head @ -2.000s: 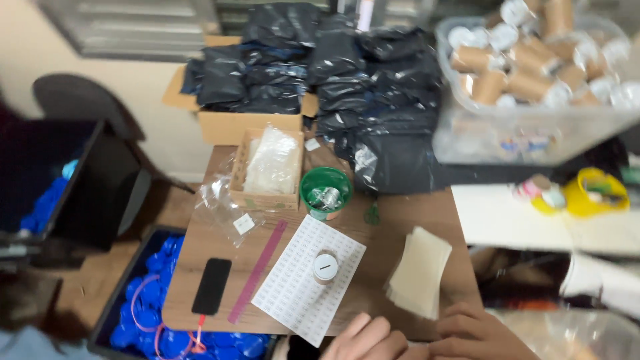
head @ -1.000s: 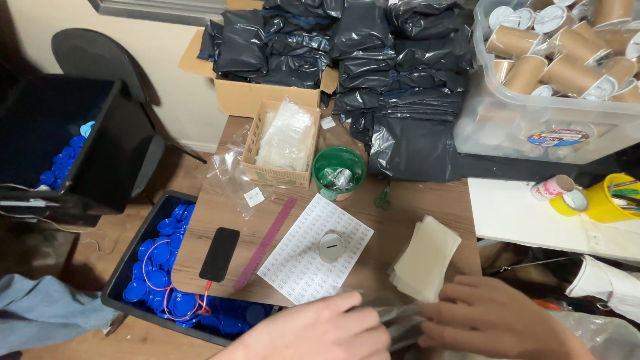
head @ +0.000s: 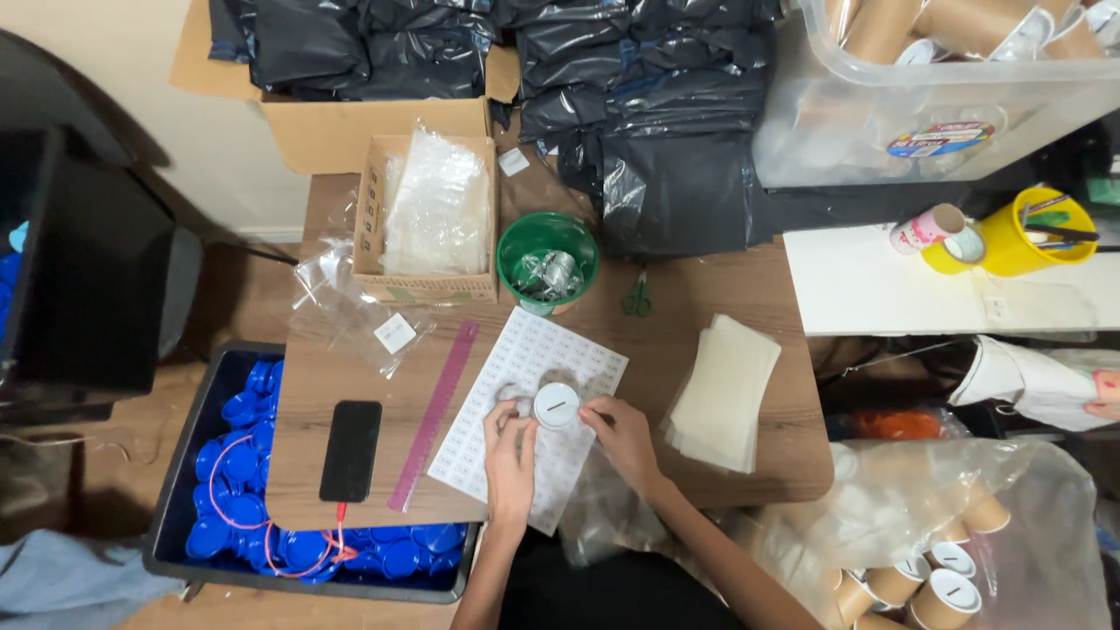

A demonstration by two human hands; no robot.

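A cardboard tube with a white slotted lid point(head: 556, 406) stands over a sheet of printed labels point(head: 534, 350). My left hand point(head: 510, 455) is at the lid's left side, beside a bit of clear plastic. Fingertips of my right hand point(head: 623, 437) touch the lid's right edge. Whether either hand grips the tube or only the plastic around it cannot be told. Below my right hand, a clear plastic bag point(head: 604, 507) hangs at the table's front edge. A stack of translucent bags point(head: 726, 394) lies to the right, and a pink ruler point(head: 435, 416) to the left.
Around the work lie a black phone point(head: 351, 451) with a red cable, green scissors point(head: 638, 296), a green tub point(head: 548, 262) and a carton of clear bags point(head: 426, 210). Behind are dark packages point(head: 674, 192). A black crate point(head: 324, 588) of blue lids stands lower left, a clear bin point(head: 857, 122) upper right.
Both hands have moved from the table's front edge up to the white-lidded tube on the label sheet. The clear plastic that was between the hands now lies below them.
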